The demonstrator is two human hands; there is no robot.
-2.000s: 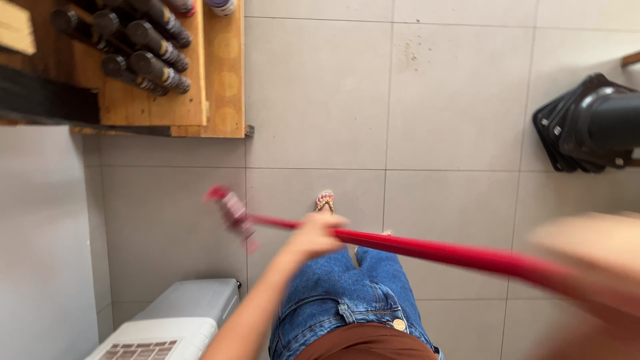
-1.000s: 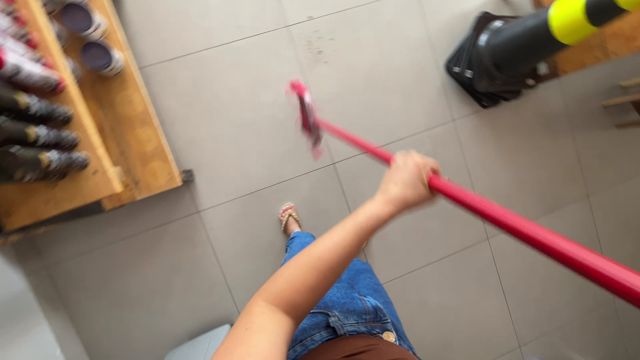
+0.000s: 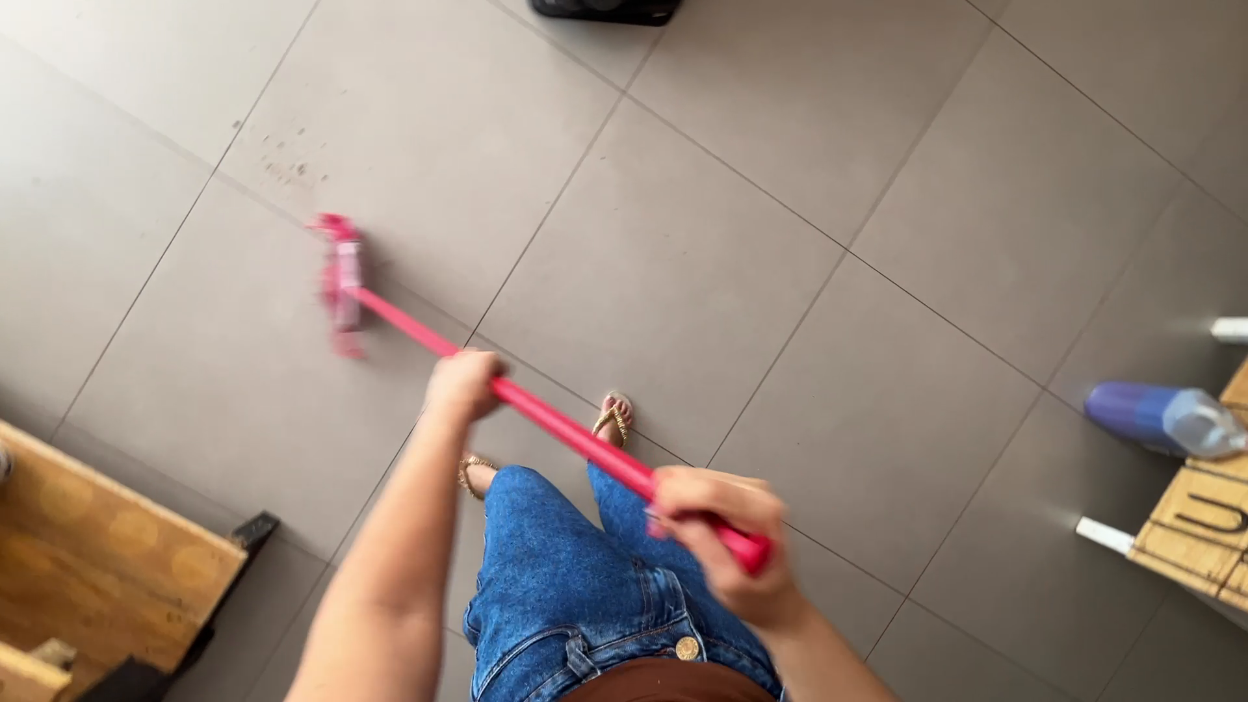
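A long red broom handle (image 3: 575,434) runs slantwise across the view, in front of my legs. My left hand (image 3: 466,385) grips it around the middle. Near its top end, my right hand (image 3: 721,536) is closed around the handle. The pink and red broom head (image 3: 341,285), blurred, is over the grey tiled floor at the left. Small dark specks of dirt (image 3: 292,171) lie on the tiles just beyond the head.
A wooden shelf unit (image 3: 117,517) with a black foot stands at lower left. The edge of a black base (image 3: 606,10) shows at the top. On the right are a wooden piece with white legs (image 3: 1189,526) and a bottle with purple liquid (image 3: 1160,419). My sandalled feet (image 3: 614,419) are on the tiles.
The view has swung to the right, and the shelf of bottles has mostly left it. My right hand, out of view one second ago, now shows on the handle's upper end.
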